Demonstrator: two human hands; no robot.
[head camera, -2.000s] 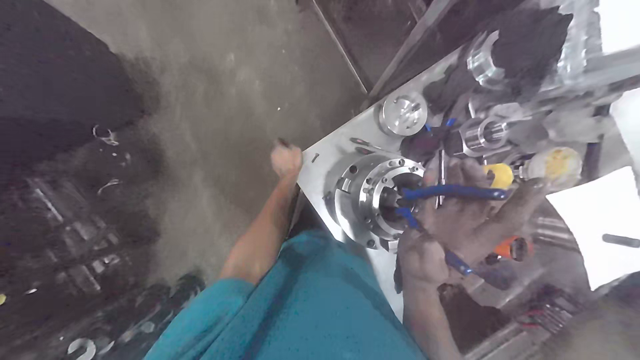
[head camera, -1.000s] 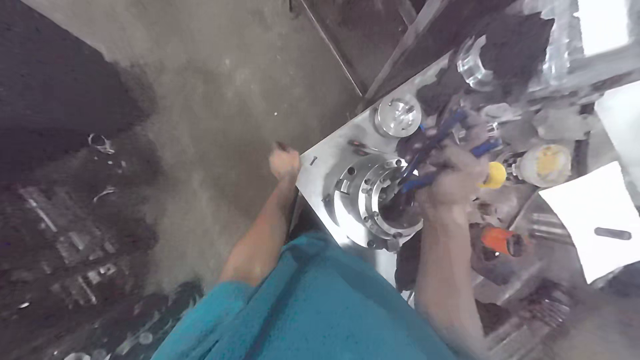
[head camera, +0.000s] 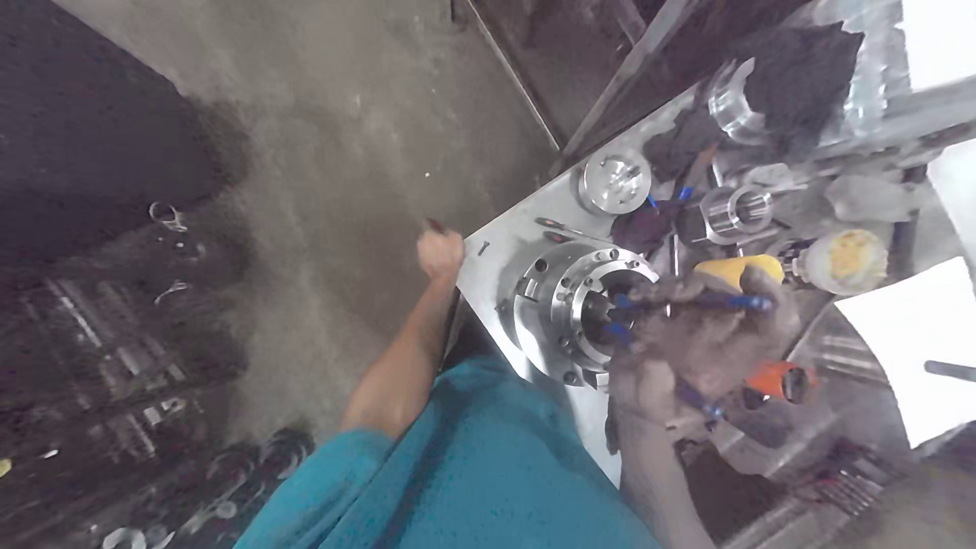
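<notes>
A round machined steel flange assembly (head camera: 534, 316), with bolt holes and a dark central bore, sits near the corner of a metal-topped bench (head camera: 499, 229). My right hand (head camera: 694, 335) is blurred and grips blue-handled pliers (head camera: 736, 303), their handles spread apart. The jaw end of the pliers is at the bore; its tips are hidden. My left hand (head camera: 441, 254) is a fist at the bench corner, with a small dark reddish object (head camera: 435, 226) poking out of it. Beside the flange lie a small screw (head camera: 483, 248) and a slim tool with black-and-red handles (head camera: 560, 226).
Behind the flange stand a round steel disc (head camera: 615, 181), a hollow steel fitting (head camera: 740, 213) and a steel ring (head camera: 733, 99). Farther right are a yellow cylinder (head camera: 740, 269), a container with a yellowish top (head camera: 848, 261), an orange cylindrical part (head camera: 778, 380) and white paper (head camera: 907, 343).
The right hand and the pliers' handles have shifted and turned over the flange, first up and inward, then back with the handles spread again. The left hand has stayed at the bench corner.
</notes>
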